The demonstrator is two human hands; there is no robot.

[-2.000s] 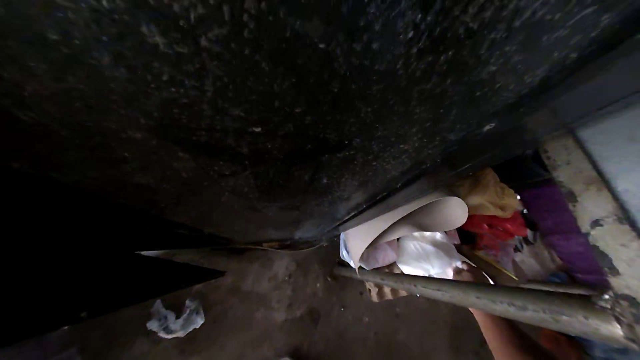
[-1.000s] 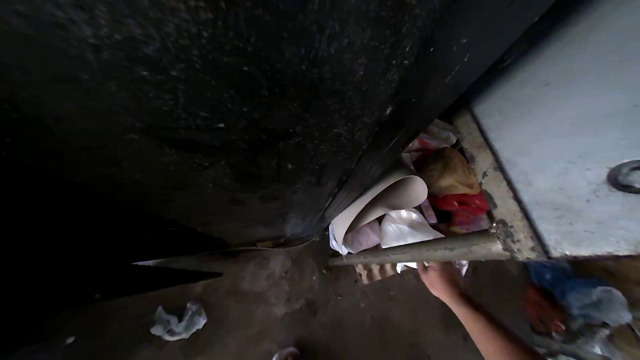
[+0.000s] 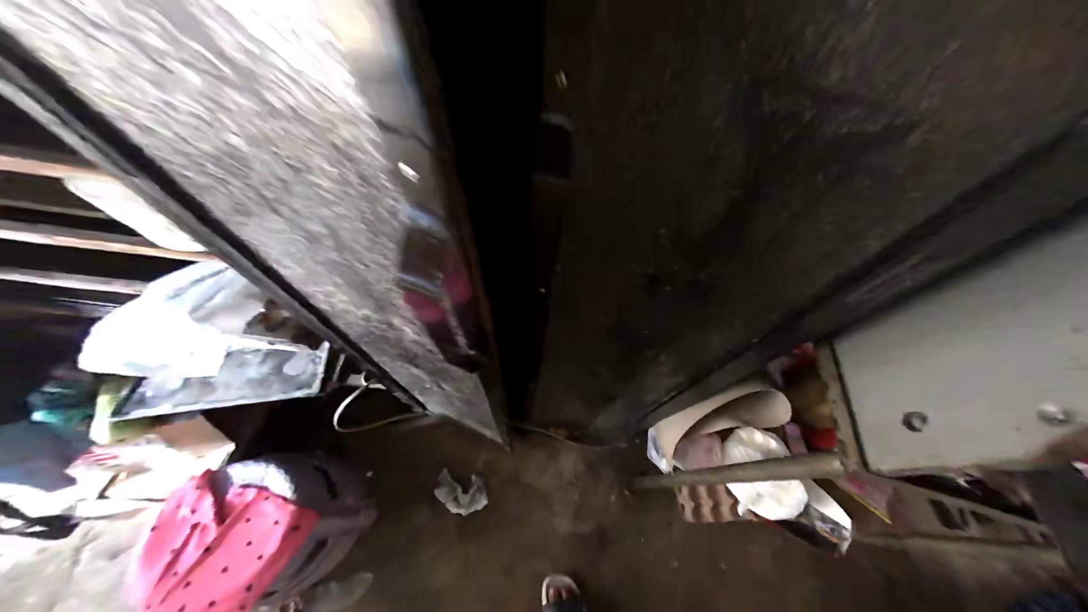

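Neither of my hands shows in the head view now. At the lower right, a rolled beige sheet leans in a narrow gap beside a dark panel. Next to it a white crumpled plastic bag hangs over a worn rail, with an egg carton below the rail. Red and brown items lie in the gap behind, partly hidden. A foot in a sandal shows at the bottom edge.
A crumpled clear plastic scrap lies on the dark floor. At left are a scuffed grey panel, a pink dotted cloth and a white bag. A pale panel with round fittings stands at right.
The view has swung widely, bringing the left side in. A bare hand and forearm seen by the rail a second ago are out of view. The white plastic now spreads over the rail.
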